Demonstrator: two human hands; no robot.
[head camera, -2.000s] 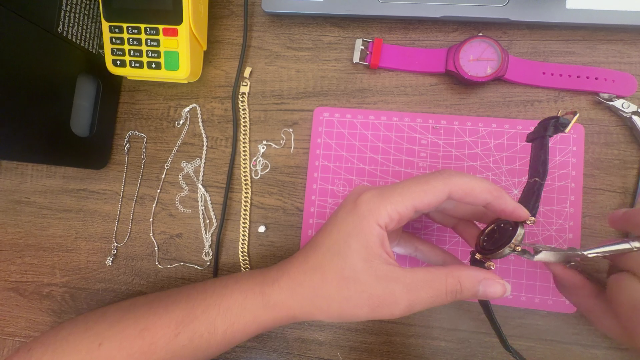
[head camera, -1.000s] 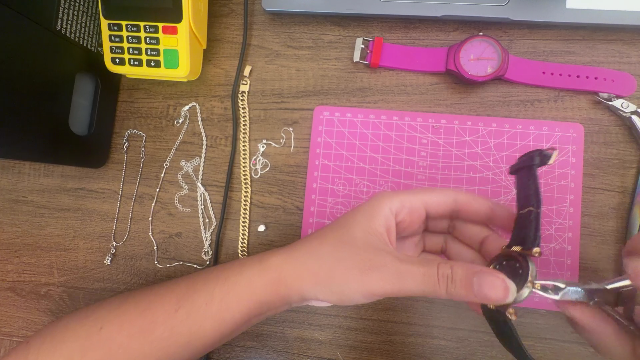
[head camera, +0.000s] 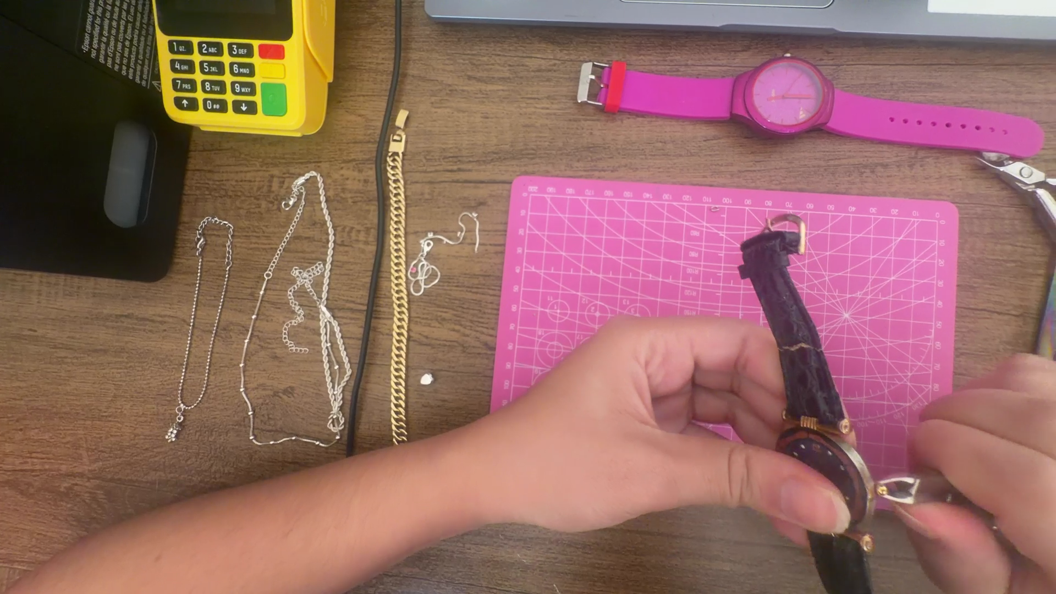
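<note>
A wristwatch with a dark dial, gold-toned lugs and a black leather strap (head camera: 796, 330) is held tilted over the lower right of the pink cutting mat (head camera: 660, 247). My left hand (head camera: 685, 437) pinches its case (head camera: 833, 470), the thumb lying over the dial's lower edge. The strap's buckle end points up over the mat; the other strap part hangs below the case. My right hand (head camera: 990, 470) grips metal pliers (head camera: 912, 489), whose tips meet the small gold crown at the case's right side. The pliers' handles are mostly hidden by my right fingers.
Above the mat lies a magenta watch (head camera: 784, 96); metal-jawed pliers (head camera: 1023, 175) rest at the right edge. To the left are a gold chain bracelet (head camera: 398, 297), silver necklaces (head camera: 327, 247), a black cable (head camera: 378, 223), a yellow card terminal (head camera: 309, 107) and a black device (head camera: 49, 198). A laptop edge (head camera: 742, 18) crosses the top.
The black-strapped watch has turned in my left hand and its case now sits lower and further right than two seconds ago. My right hand and the pliers have moved down with it.
</note>
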